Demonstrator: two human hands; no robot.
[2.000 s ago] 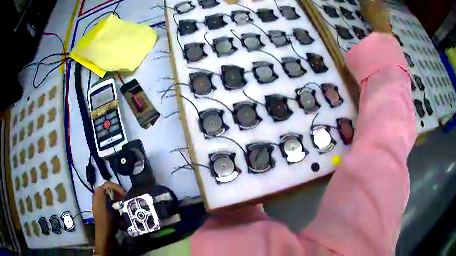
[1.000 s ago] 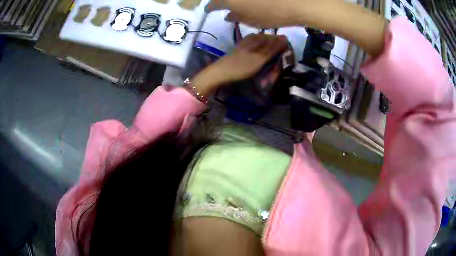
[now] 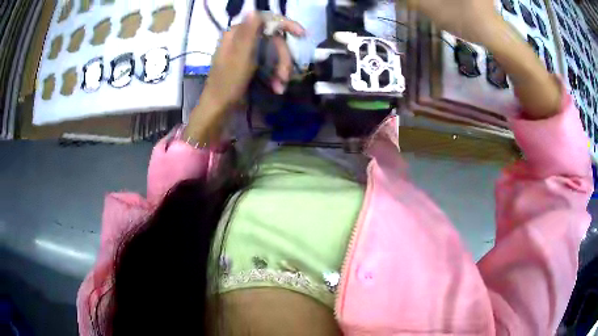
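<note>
The spoked silver-white plate (image 3: 374,64) is uncovered on the black fixture (image 3: 364,121), which has a green strip on its front edge. My left hand (image 3: 239,59) is left of the fixture, blurred, with a small pale clip (image 3: 274,26) at its fingers and dark leads beside it. My right hand (image 3: 459,16) is blurred at the top edge, near the right foam tray, its fingers partly cut off; whether it holds anything cannot be told. Several flat round units (image 3: 122,70) sit in the left foam tray's front row.
The left white foam tray (image 3: 105,108) has tan cutouts. The right foam tray (image 3: 459,98) holds dark units (image 3: 467,60), with layered board edges beneath. A blue item (image 3: 295,125) lies below my left hand. Grey floor (image 3: 59,190) shows in front of the table.
The view has swung down from the trays and meter towards my lap. Over the last second my left hand has moved away from the fixture, and my right hand has moved right, towards the right tray.
</note>
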